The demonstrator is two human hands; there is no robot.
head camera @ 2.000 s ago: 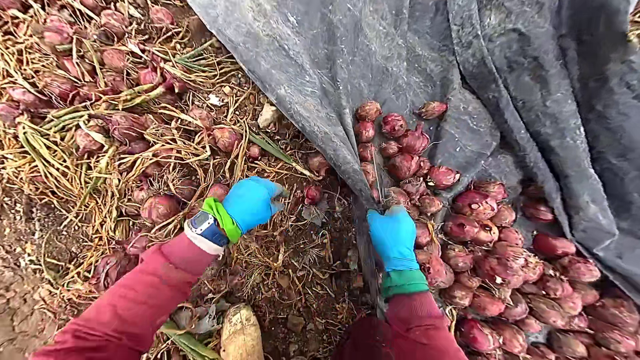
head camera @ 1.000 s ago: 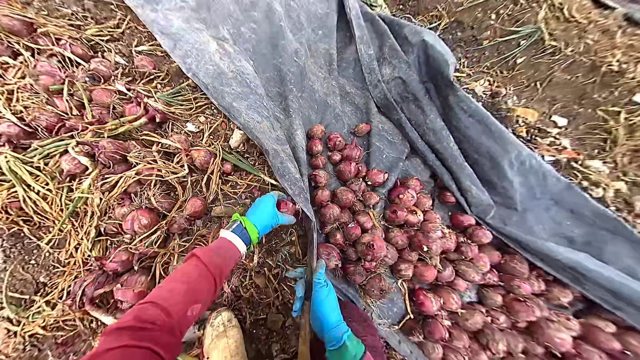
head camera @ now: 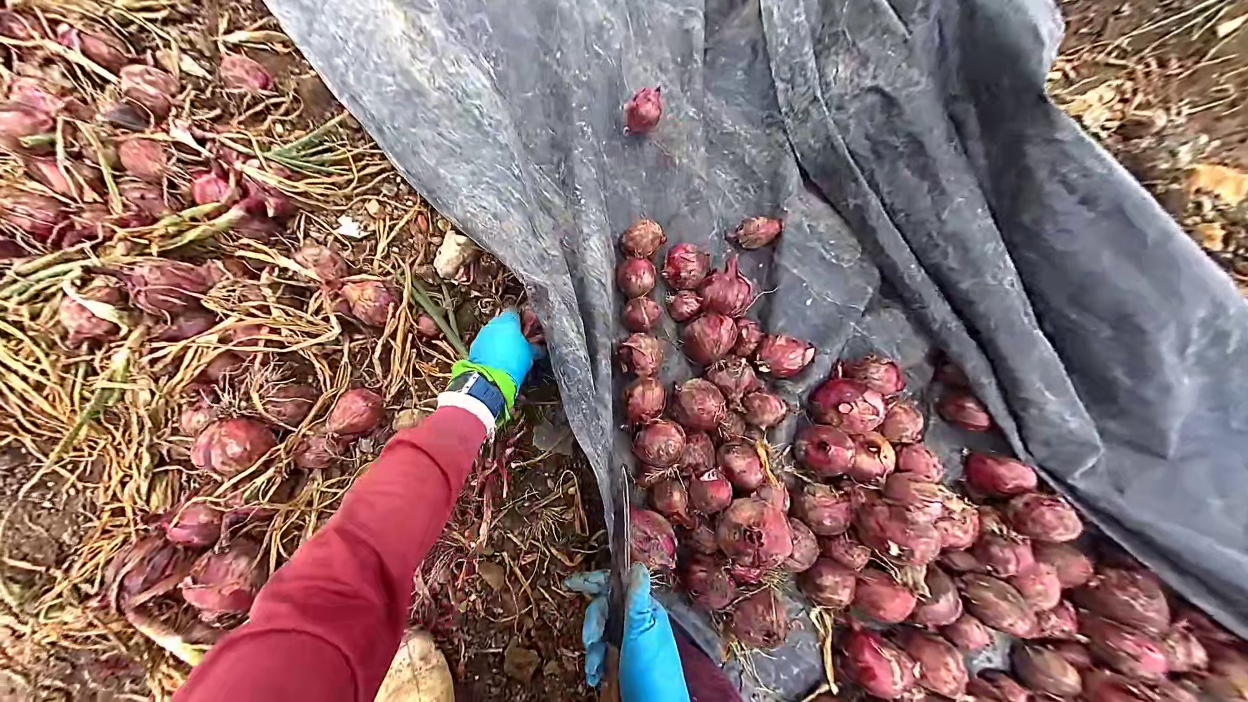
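My left hand (head camera: 503, 349), in a blue glove with a dark watch and a green band at the wrist, reaches down at the left edge of the grey sheet (head camera: 458, 107). Its fingertips touch a red onion (head camera: 531, 326), mostly hidden behind them. At the bottom centre my right hand (head camera: 634, 634), also gloved in blue, is closed around a long thin blade (head camera: 621, 536) that points away from me; its handle is hidden. Right of the blade, trimmed red onions (head camera: 754, 531) lie piled on the sheet. One single onion (head camera: 643, 110) lies farther up.
Red onions with dry tops (head camera: 232, 446) cover the soil on the left. A pale stone (head camera: 454, 254) lies near the sheet's edge. The toe of a shoe (head camera: 417, 669) shows at the bottom. Folds of the sheet rise on the right.
My left hand, which held an onion a second ago, has moved forward to the sheet's edge. A single onion now lies on the upper sheet. My right hand stays low with the blade.
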